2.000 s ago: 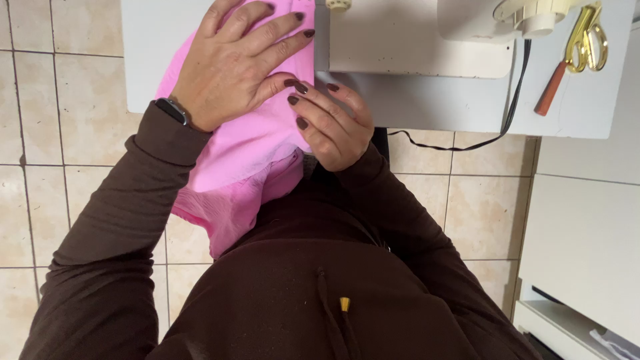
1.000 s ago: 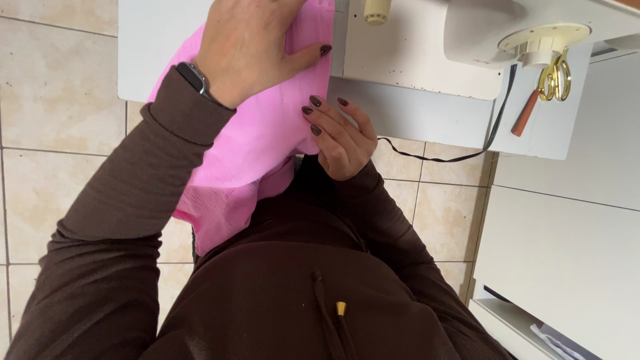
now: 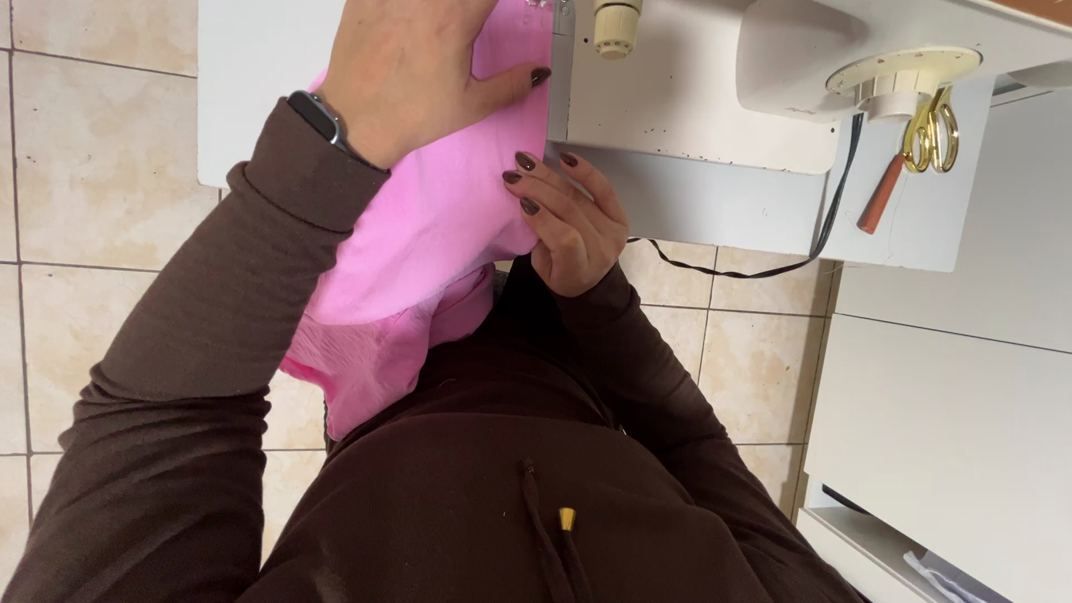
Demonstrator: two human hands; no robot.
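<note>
Pink fabric (image 3: 435, 209) lies over the table's front edge beside a cream sewing machine (image 3: 670, 100) and hangs down to my lap. Flat on top of it, near the upper edge of the view, is my left hand (image 3: 410, 67), thumb spread toward the fabric's right edge; its other fingers are partly cut off by the frame. My right hand (image 3: 578, 222) touches the fabric's right edge with curled fingertips, lower down at the table's front. Whether its thumb is under the cloth is hidden.
Gold-handled scissors (image 3: 931, 138) and a tool with a reddish-brown handle (image 3: 881, 194) lie right of the machine's handwheel (image 3: 903, 75). A black cord (image 3: 754, 273) loops below the table edge (image 3: 904, 251). White drawers (image 3: 946, 402) stand at the right, the lowest partly open.
My left hand has moved up along the fabric, away from my right hand, which it was beside two seconds ago. My right hand stays at the fabric's right edge. The view has shifted somewhat.
</note>
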